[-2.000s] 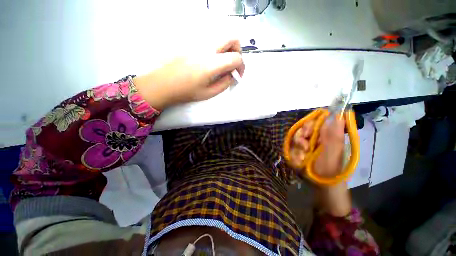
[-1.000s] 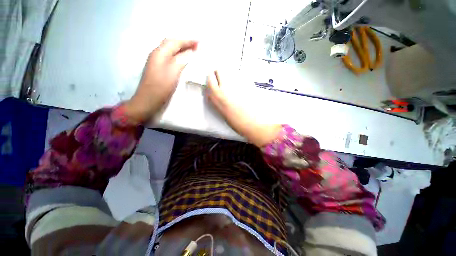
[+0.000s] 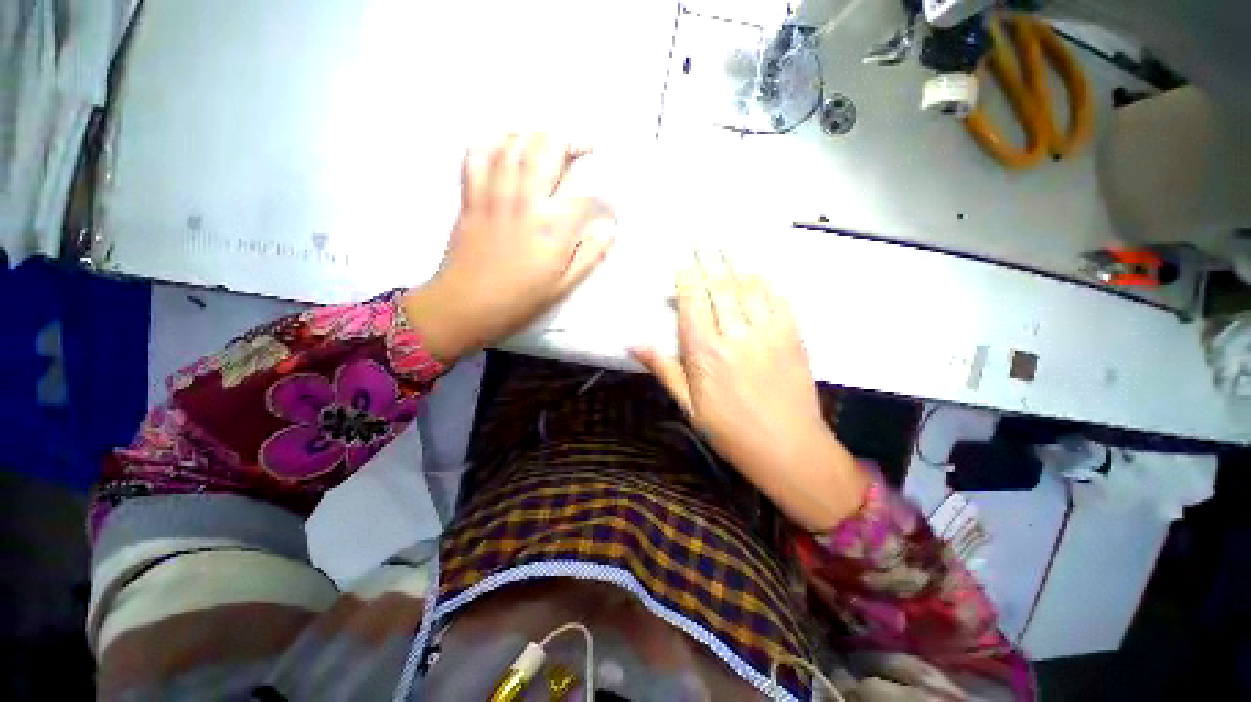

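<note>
My left hand (image 3: 528,244) lies palm down on the white work, fingers spread a little. My right hand (image 3: 744,354) lies flat near the table's front edge, fingers extended. A white fabric piece (image 3: 634,291) lies under and between the hands; its outline is nearly lost against the bright table, and it seems to cover part of the dark seam line. Neither hand visibly grips it. The orange-handled scissors (image 3: 1008,148) lie under the machine arm at the upper right.
The machine's needle area (image 3: 782,82) is beyond the hands, with its arm at the upper right. Red-orange snips (image 3: 1136,266) lie farther right. Whitish scraps (image 3: 1232,359) are at the right edge. White fabric (image 3: 377,514) hangs at the lower left; white cloth is at the far left.
The scissors went from my right hand to under the machine arm. Since one second ago, my right hand has moved right and flattened; my left hand has shifted slightly right and spread over the work.
</note>
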